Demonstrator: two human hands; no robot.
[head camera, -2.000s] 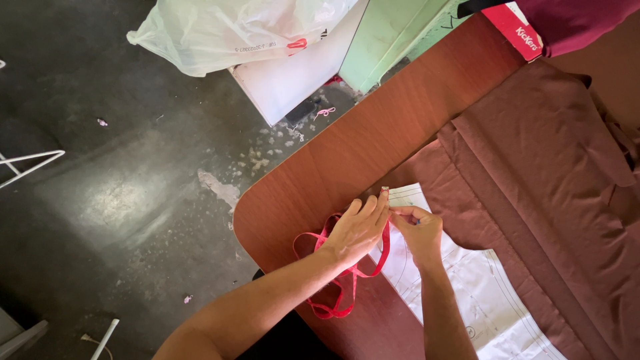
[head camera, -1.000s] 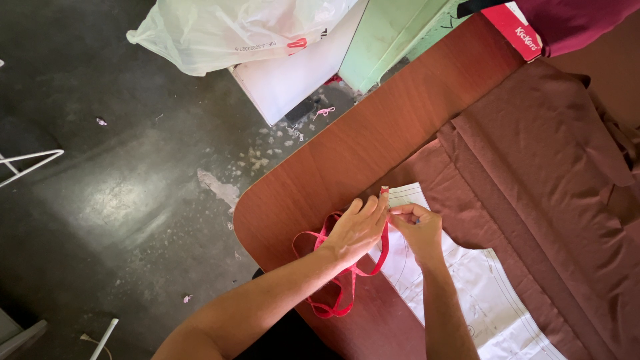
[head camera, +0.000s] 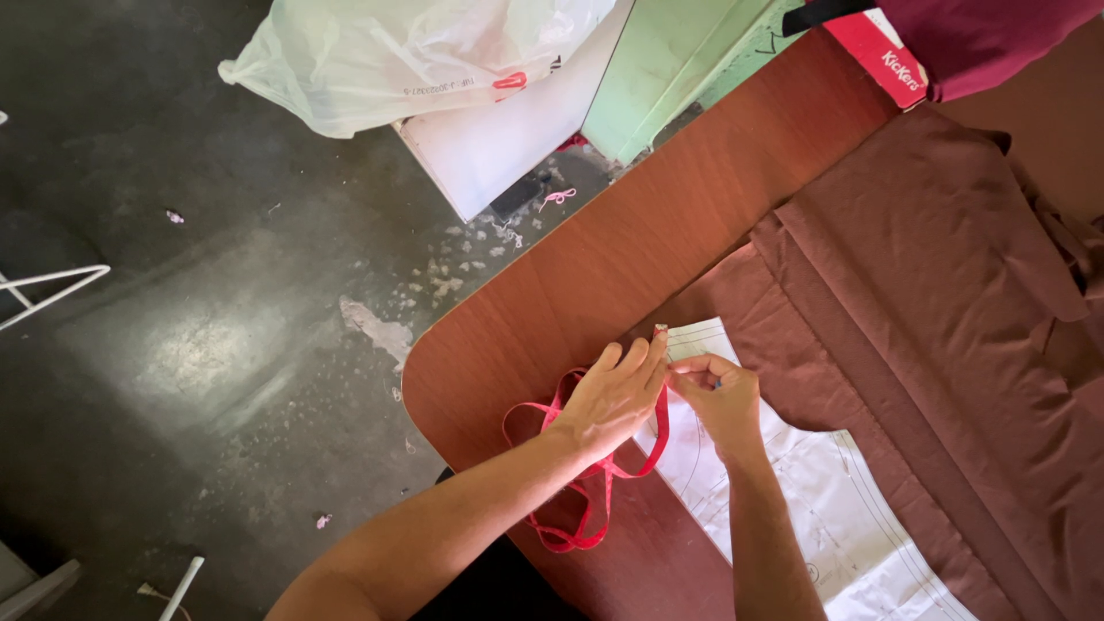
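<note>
A white paper sewing pattern (head camera: 811, 483) with drawn lines lies over brown fabric (head camera: 914, 285) near the table's edge. Across its upper left edge my left hand (head camera: 612, 392) presses a red tape measure (head camera: 662, 431); the tape's end shows just past my fingertips, and the rest lies in loose loops on the wood. Close beside those fingers, my right hand (head camera: 718, 397) is bent over the pattern, thumb and forefinger brought together at the tape. A small bluish bit shows between its fingers; what it is cannot be told.
The brown wooden table (head camera: 552, 293) has a rounded corner at left. A red and white box (head camera: 888, 65) and maroon fabric (head camera: 992, 39) lie at the upper right. Beyond the table edge, a white plastic bag (head camera: 414, 56) rests on a white panel, near a pale green surface (head camera: 664, 69).
</note>
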